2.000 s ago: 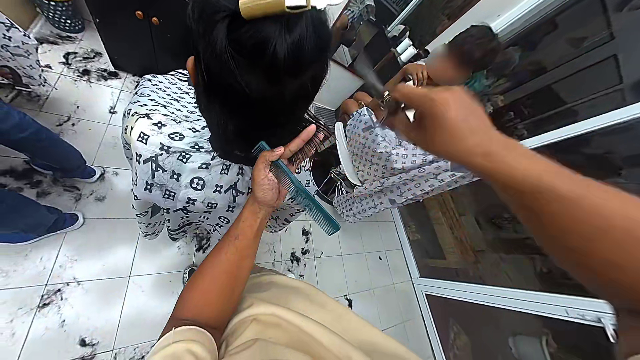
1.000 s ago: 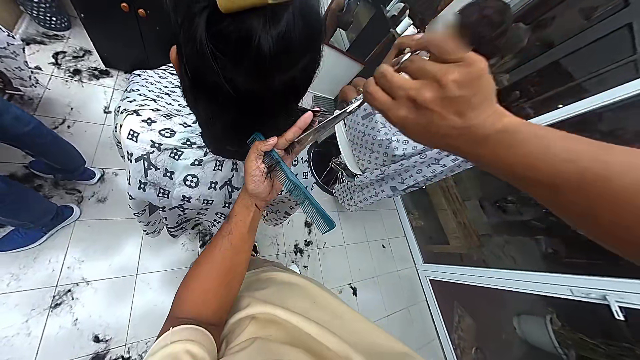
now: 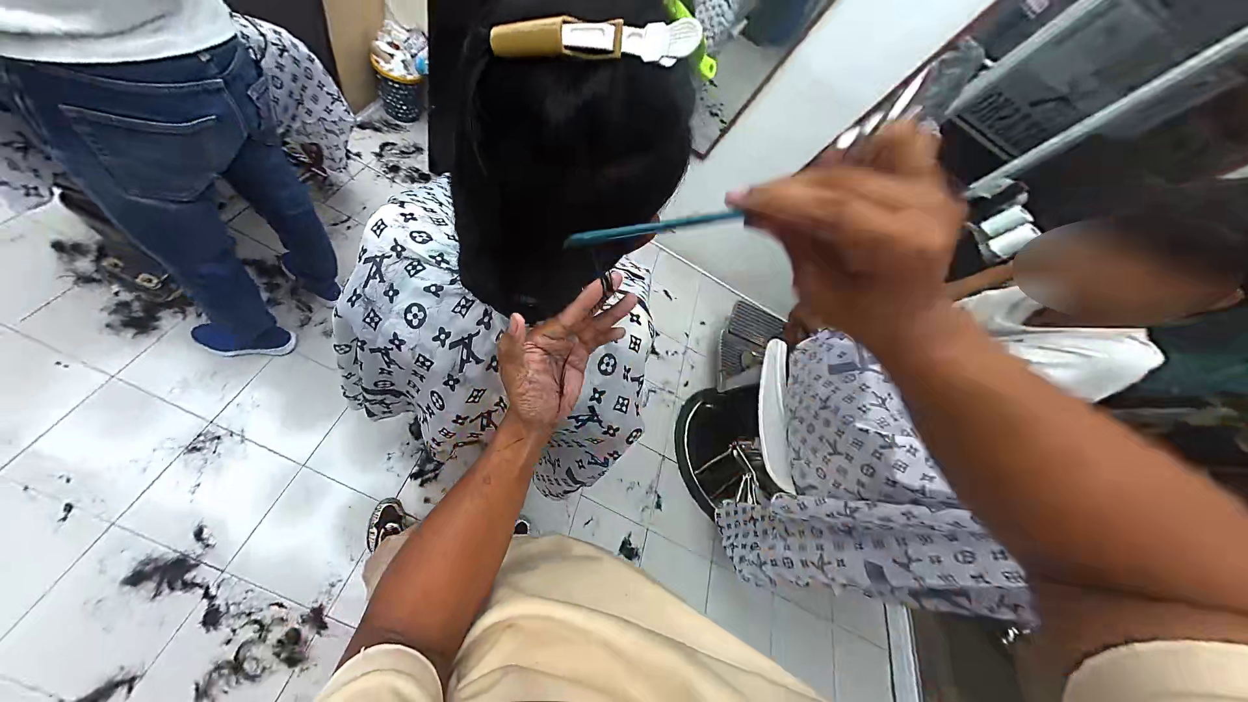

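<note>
A seated person's dark straight hair (image 3: 575, 146) hangs down, its upper part held by a tan and white hair clip (image 3: 595, 39). My right hand (image 3: 858, 210) holds a teal comb (image 3: 653, 229) across the right side of the hair, with metal scissors (image 3: 887, 112) also in the grip, pointing up and blurred. My left hand (image 3: 565, 356) is palm up with fingers apart, at the lower ends of the hair; loose dark strands lie on its palm and fingers. A white patterned cape (image 3: 419, 312) covers the seated person.
Another person in a patterned cape (image 3: 858, 468) sits at the right by a chair with a white edge (image 3: 775, 419). At upper left a person in blue jeans (image 3: 166, 146) stands. Cut hair (image 3: 263, 643) lies on the tiled floor (image 3: 292, 507). A small bin (image 3: 400, 93) stands farther back.
The teal comb has passed from my left hand to my right hand. The scissors, earlier at my left fingers, now point up in my right hand. The view has shifted.
</note>
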